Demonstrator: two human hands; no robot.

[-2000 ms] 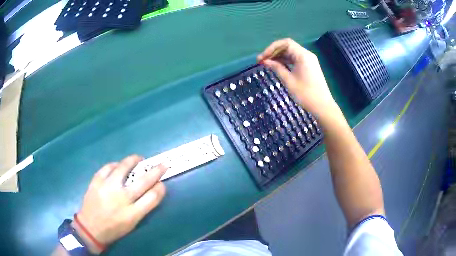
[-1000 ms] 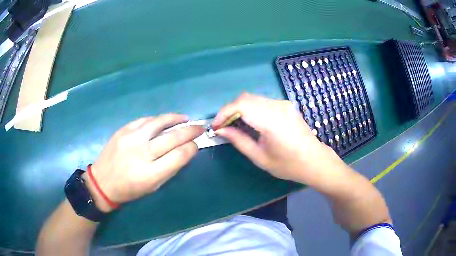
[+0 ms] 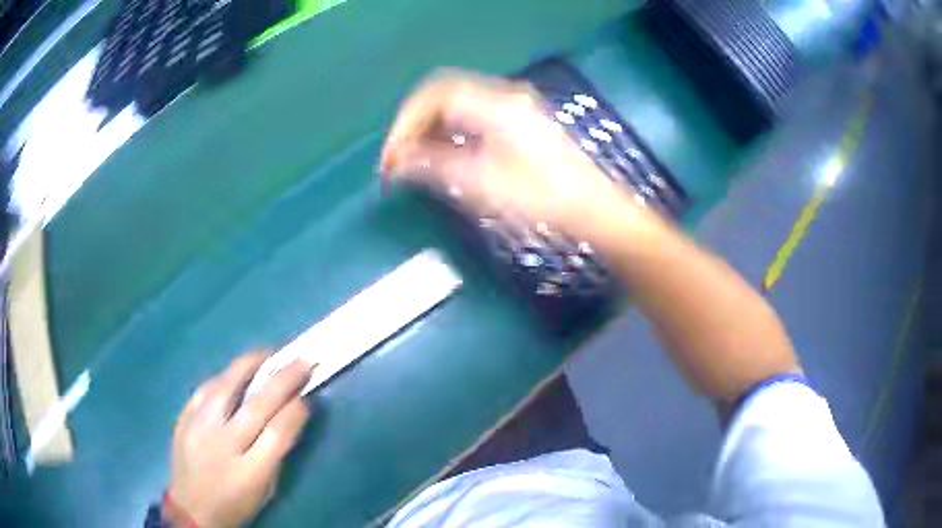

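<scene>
A six-position bar (image 3: 372, 315), white under glare, lies slanted on the green bench. My left hand (image 3: 236, 438) holds its lower left end between thumb and fingers. My right hand (image 3: 491, 155), strongly blurred, is raised over the upper left side of the black component tray (image 3: 563, 315). Its fingers are curled, with a red spot at the fingertips that fits the hand tool's tip; the rest of the tool cannot be made out. The tray holds small shiny components (image 3: 532, 260) in rows. My hand and forearm hide much of it. The bar's seats are washed out.
Stacked black trays (image 3: 728, 62) stand right of the component tray near the bench edge. Spread black trays (image 3: 165, 52) lie at the upper left on white paper (image 3: 62, 155), near a bright green piece (image 3: 294, 21). A tan strip (image 3: 36, 351) with whitish tape (image 3: 60, 418) lies far left.
My right hand has left the bar and moved up and over the tray. My left hand has shifted back to the bar's lower left end, uncovering most of it. The view has turned.
</scene>
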